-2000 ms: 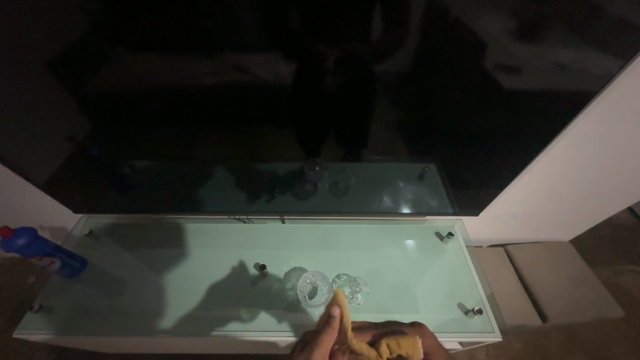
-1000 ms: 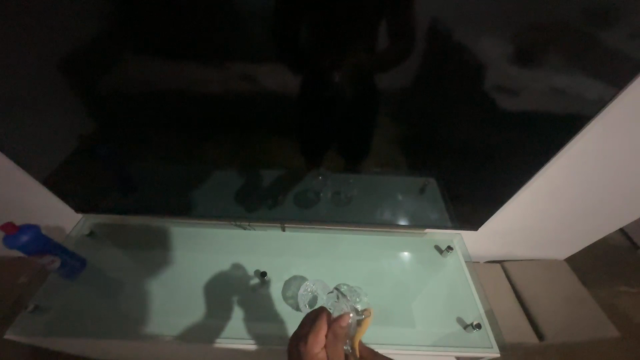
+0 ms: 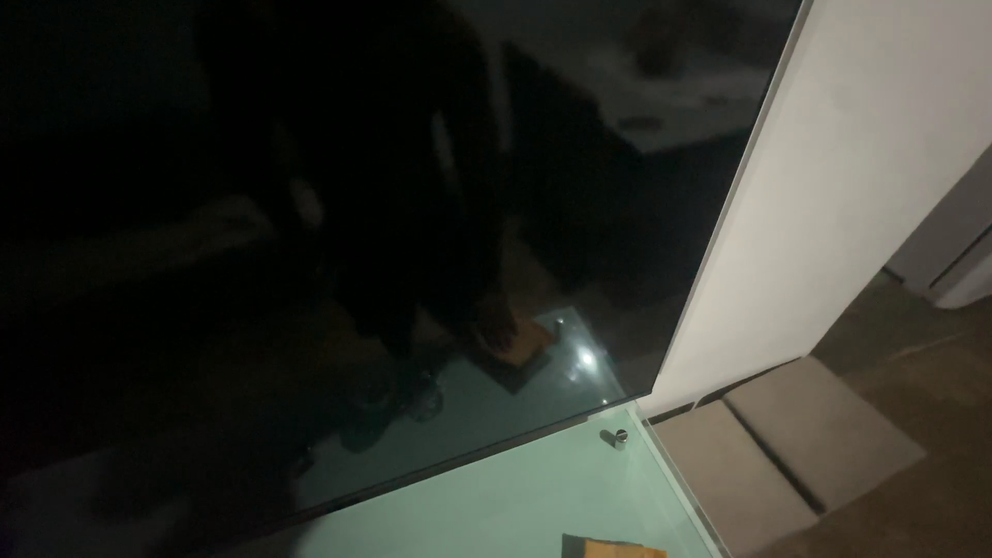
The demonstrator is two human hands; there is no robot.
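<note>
A yellow-orange cloth (image 3: 624, 549) lies at the bottom edge of the head view, partly cut off, over the glass-topped shelf (image 3: 496, 496). Neither of my hands shows directly. The glossy black screen (image 3: 349, 232) mirrors a dim figure, a hand on or close to the cloth, and the faint shapes of glass pieces. Which hand is at the cloth cannot be told from the mirror image. The glass pieces themselves are out of view.
A metal standoff (image 3: 621, 437) rises near the shelf's back right corner. The screen's lower edge runs just behind the shelf. To the right stand a pale wall panel (image 3: 837, 155) and two flat beige cushions or blocks (image 3: 821, 434) near the floor.
The view has swung right and closer to the screen. My hands, the clear glass pieces and the blue bottle have left the picture. The cloth, earlier in my hands, shows at the bottom edge.
</note>
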